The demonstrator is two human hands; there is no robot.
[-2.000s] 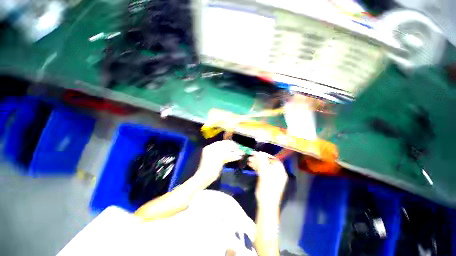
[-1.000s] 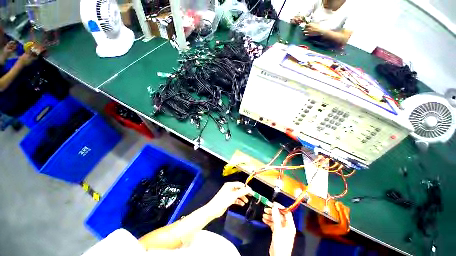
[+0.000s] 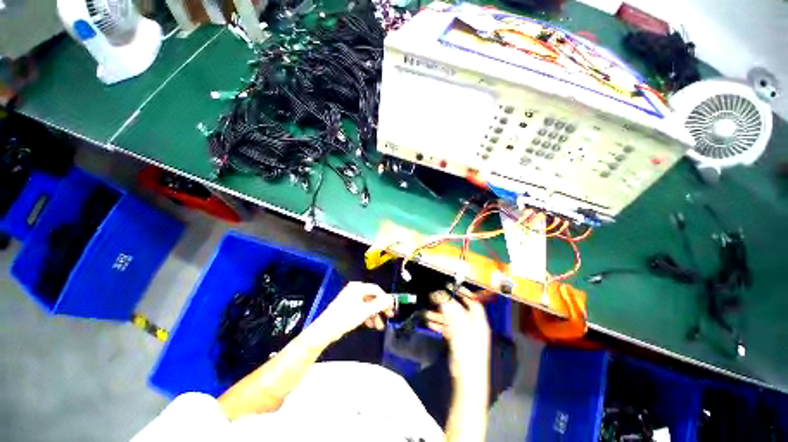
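Observation:
My left hand (image 3: 361, 307) is shut on a small green connector (image 3: 403, 299) in front of the bench edge. My right hand (image 3: 456, 312) is just to the right, its fingers bent around part of a black cable (image 3: 415, 325) that hangs between the hands; its exact grip is blurred. Orange test leads (image 3: 473, 233) loop from the front of the cream tester (image 3: 527, 129) down to the orange-yellow fixture strip (image 3: 441, 255) below it.
A big black cable pile (image 3: 302, 95) lies left of the tester, a smaller cable group (image 3: 721, 280) to its right. White fans stand at left (image 3: 108, 39) and right (image 3: 724, 128). Blue bins (image 3: 186, 324) with black cables stand below the bench on both sides.
The green connector, earlier held between both hands with orange leads beside it, is now at my left hand only. The hands have moved apart. The leads now hang at the strip. The view has shifted.

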